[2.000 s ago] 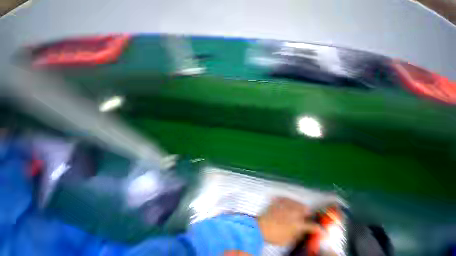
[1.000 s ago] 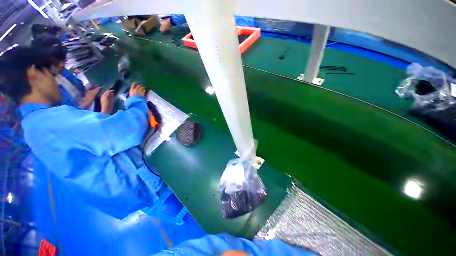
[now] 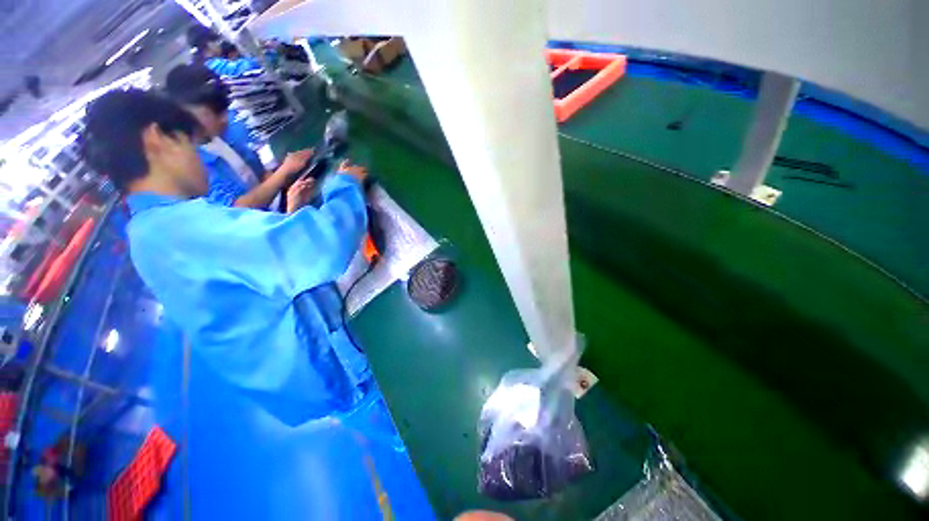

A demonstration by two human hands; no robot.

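Neither of my hands can be made out; a small blurred skin-coloured patch shows at the bottom edge, and I cannot tell what it is. Nearest in front of me, a clear plastic bag with dark contents (image 3: 535,443) hangs or rests at the foot of the white post (image 3: 509,193). A corner of my silvery bubble-wrap mat (image 3: 662,497) shows at the bottom edge, right of the bag. The orange-and-black device is not visible on that corner.
A neighbouring worker in a blue smock (image 3: 244,275) sits at the left, beside a bubble-wrap mat (image 3: 402,239) with an orange item (image 3: 371,250). A round dark dish (image 3: 433,283) stands beside it. An orange-red tray (image 3: 611,76) lies beyond the post.
The view has swung left since the earlier frames. The bag, post and neighbour now sit further right, and less of my mat shows. My blue sleeve has gone out of view.
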